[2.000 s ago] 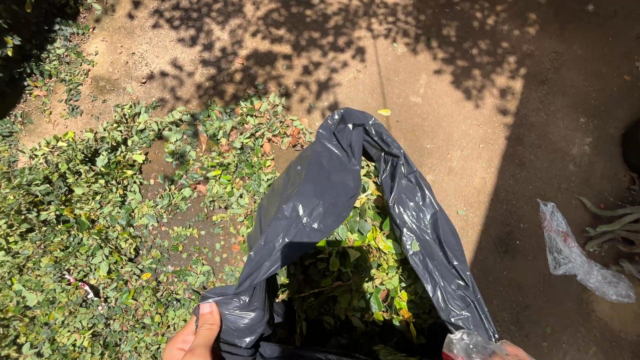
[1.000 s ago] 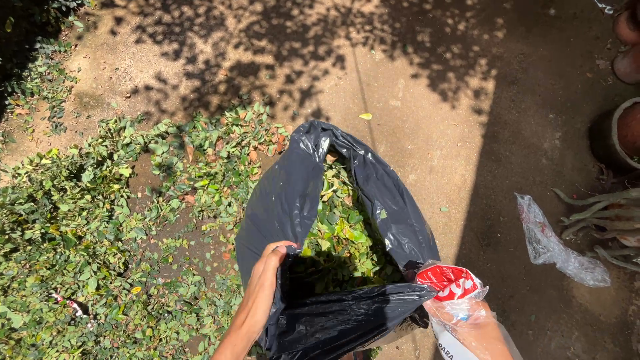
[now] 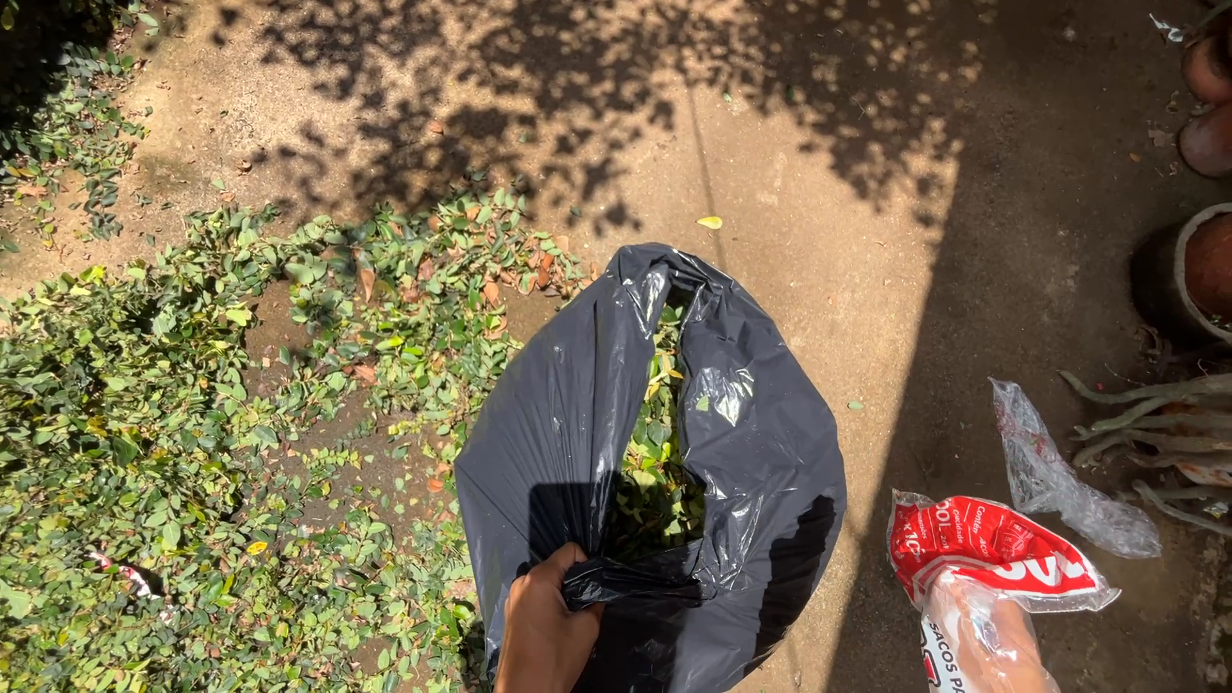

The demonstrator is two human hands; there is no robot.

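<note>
A black plastic garbage bag point(image 3: 770, 423) stands on the ground with green leaf clippings point(image 3: 658, 481) visible through its narrowed mouth. My left hand point(image 3: 551, 616) grips the gathered near rim of that bag. To the right of it, apart from the bag, my right hand point(image 3: 1006, 640) is at the lower edge of the view, covered by a red and clear printed plastic package point(image 3: 1001, 549). The fingers of that hand are hidden by the package, so its grip cannot be made out.
Cut leaves point(image 3: 144, 433) cover the ground at left. A crumpled clear plastic wrapper point(image 3: 1068, 481) lies at right, near thick pale roots or stems point(image 3: 1155, 414). Plant pots point(image 3: 1169, 279) line the right edge. A shadow of foliage falls across the concrete.
The bag's mouth has narrowed, with its near rim now bunched in my left hand. My right hand, which was at the bag's rim, has moved away to the right with the red package.
</note>
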